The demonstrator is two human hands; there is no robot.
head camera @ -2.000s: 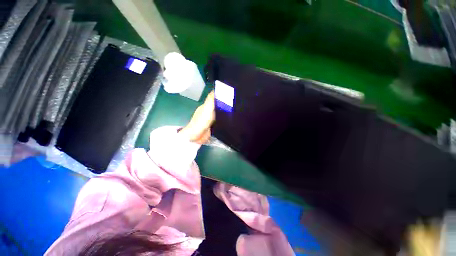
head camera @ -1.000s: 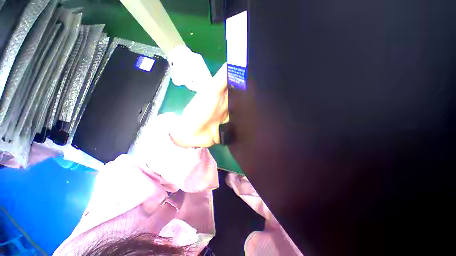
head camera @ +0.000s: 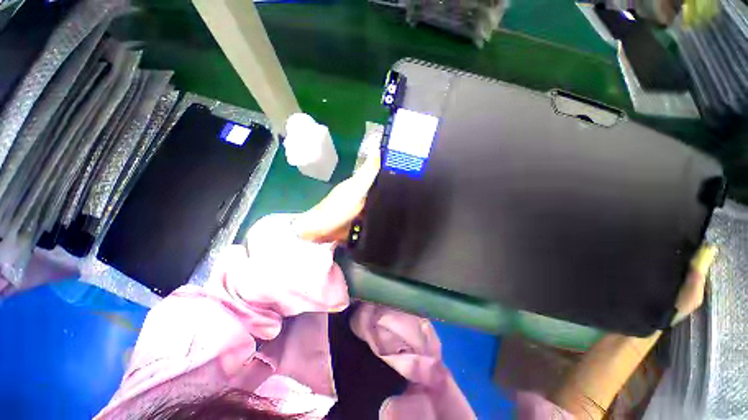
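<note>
A black panel (head camera: pixel 533 205) is held up above the green bench, its broad face towards me. It has a white-and-blue label (head camera: pixel 412 135) near its left end and a cut-out slot in its far edge. My left hand (head camera: pixel 348 201) grips the panel's left short end; its fingers are partly hidden behind the panel. My right hand (head camera: pixel 689 291) holds the near right corner, with something yellowish at the fingertips that I cannot identify for sure.
Another labelled black panel (head camera: pixel 184 197) lies on bubble wrap at left, beside leaning bubble-bagged sheets (head camera: pixel 82 139). A white bottle (head camera: pixel 310 148) stands by the pale post (head camera: pixel 250 61). More bagged sheets (head camera: pixel 726 312) lean at right. A further dark panel (head camera: pixel 644 53) lies far right.
The held panel was close to my view and steeply turned. It is now lower and farther off, its whole face showing. My right hand has come into view at its right end.
</note>
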